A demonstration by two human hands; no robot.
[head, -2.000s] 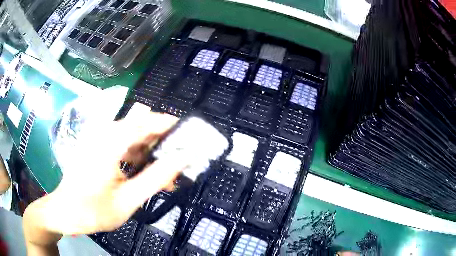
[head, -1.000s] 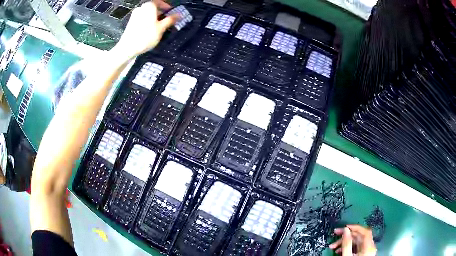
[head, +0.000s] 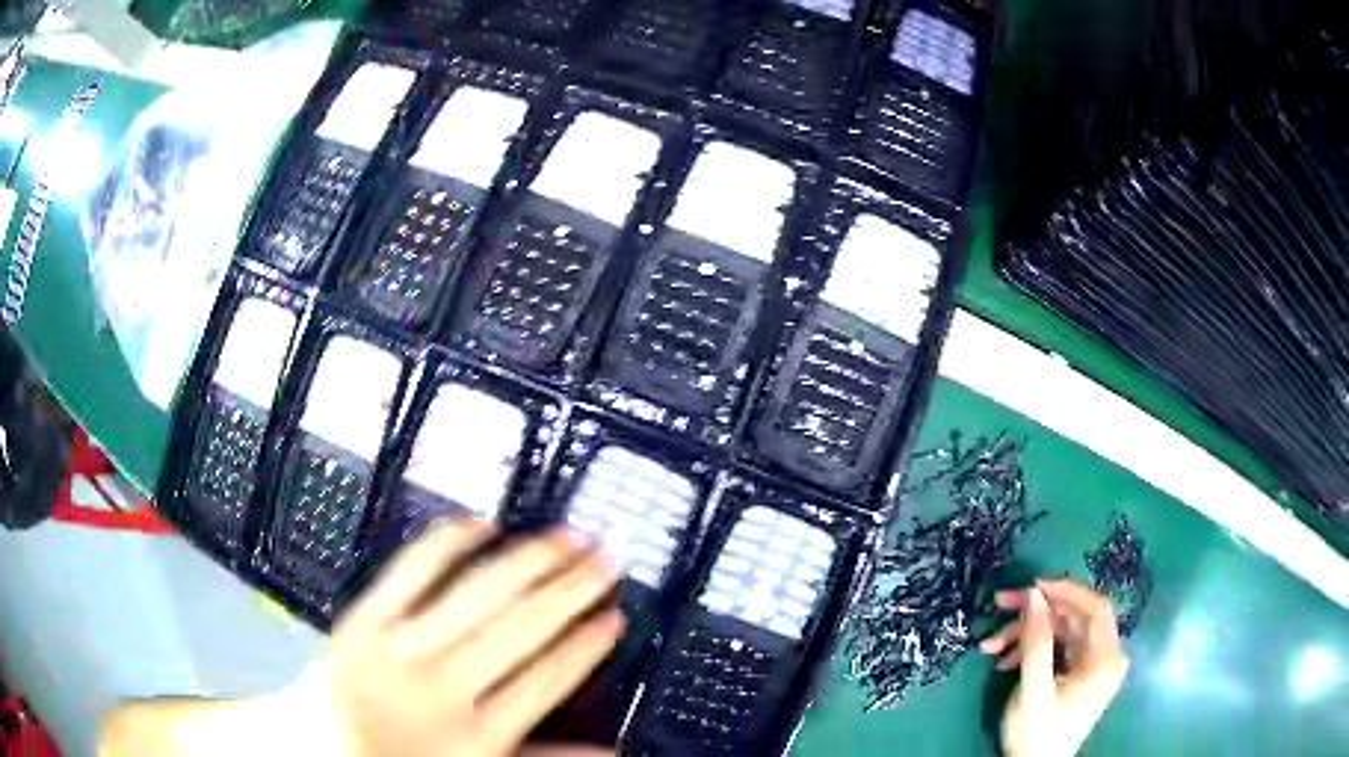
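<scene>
The black blister tray (head: 559, 396) is tilted across the middle, with phone-like housings (head: 695, 296) in its pockets, pale at the top and dark dotted below. My left hand (head: 481, 636) lies over the front row, back of the hand up, slightly blurred. It covers parts of the housings there; its fingertips and anything under them are hidden. My right hand (head: 1058, 658) is at the lower right, between a larger heap of thin black fittings (head: 947, 569) and a smaller heap (head: 1120, 562). Its thumb and forefinger are close together; I cannot tell if a tiny piece is between them.
A tall stack of nested black trays (head: 1198, 281) stands at the upper right. A white strip (head: 1095, 414) runs between it and the heaps on the green bench (head: 1228, 592). A clear plastic bag (head: 163, 222) lies left of the tray. A red stool part (head: 96, 496) shows at left.
My left hand has come from the tray's far left corner, where it held a housing, down to the front row. The view has shifted nearer the front. My right hand stays beside the heaps.
</scene>
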